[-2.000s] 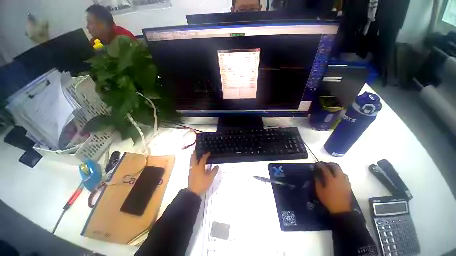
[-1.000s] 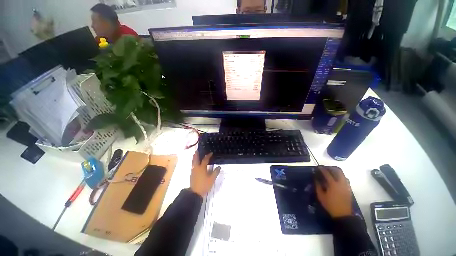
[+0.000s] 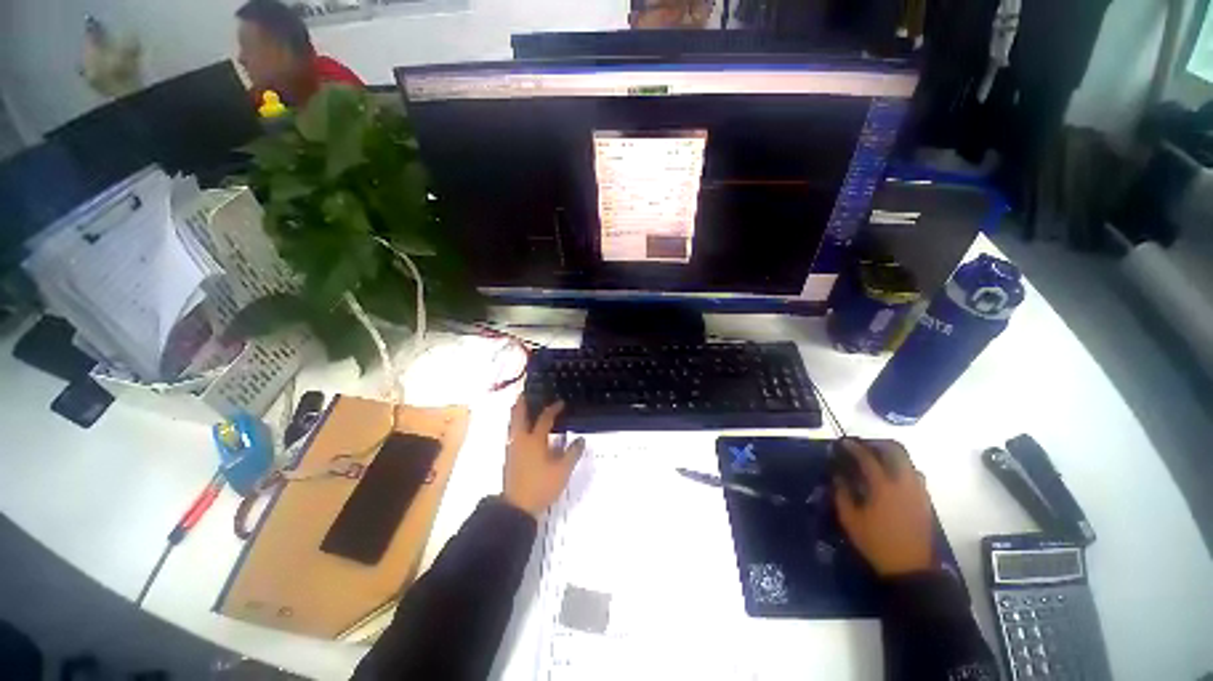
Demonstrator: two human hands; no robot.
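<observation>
My right hand (image 3: 885, 508) is closed over a black mouse (image 3: 849, 468) on the dark mouse pad (image 3: 772, 565). My left hand (image 3: 536, 459) rests at the lower left end of the black keyboard (image 3: 672, 385), fingers apart, fingertips at the keys, holding nothing. The monitor (image 3: 506, 173) shows a black screen with thin lines and a white dialog window with a small grey block low in it. White printed paper (image 3: 652, 545) with a grey square lies in front of the keyboard. A thin dark pen (image 3: 725, 486) lies across the paper and the pad's left edge.
Left: brown folder (image 3: 279, 559) with smartphone (image 3: 383, 498), red-handled tool (image 3: 197, 508), light blue item (image 3: 242, 450), white basket of papers (image 3: 253, 379), plant (image 3: 346, 200). Right: navy bottle (image 3: 944, 339), stapler (image 3: 1038, 488), calculator (image 3: 1047, 612). A person in red (image 3: 286, 60) sits behind; another head shows above the monitor.
A small grey block has appeared near the bottom of the white window on the monitor. The camera view has shifted slightly. Both hands have stayed in nearly the same places.
</observation>
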